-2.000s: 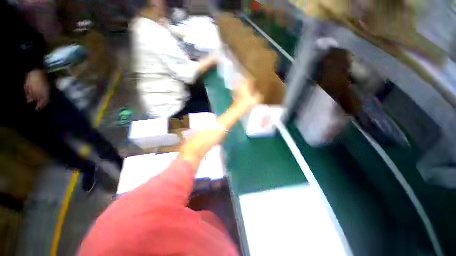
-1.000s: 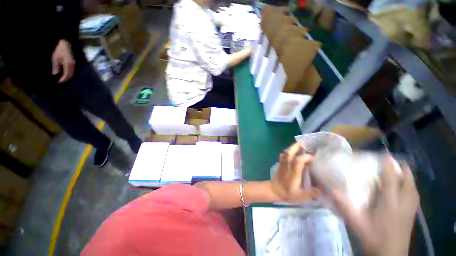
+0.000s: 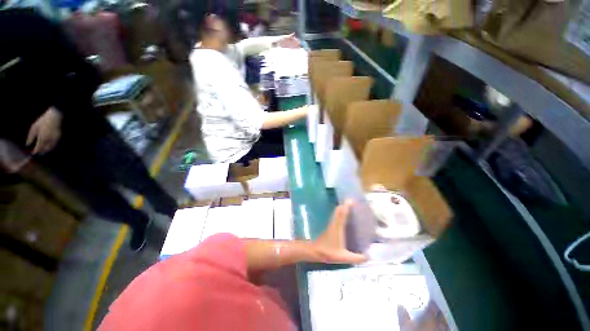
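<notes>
An open retail box [image 3: 401, 249] stands tilted on the green bench, brown flaps raised. A white rounded product unit [image 3: 393, 214] shows in its opening; how deep it sits is unclear. My left hand [image 3: 336, 239] grips the near left side of this box, thumb up, other fingers partly hidden. Flat white instruction sheets [image 3: 362, 294] with line drawings lie in front of the box. My right hand [image 3: 424, 317] is a dark blur at the bottom edge, over the sheets' right corner; its fingers and any hold are unclear.
More open retail boxes [image 3: 339, 116] stand in a row behind. Closed white boxes [image 3: 239, 220] are packed at the left. A person in white [image 3: 226, 103] sits beyond; another in dark clothes stands left. A metal shelf post [image 3: 411, 68] and green belt [image 3: 491, 258] are right.
The bagged white unit held in both hands is now in the open box. My left hand has moved left onto this box; my right hand has dropped to the sheets. The box has come nearer.
</notes>
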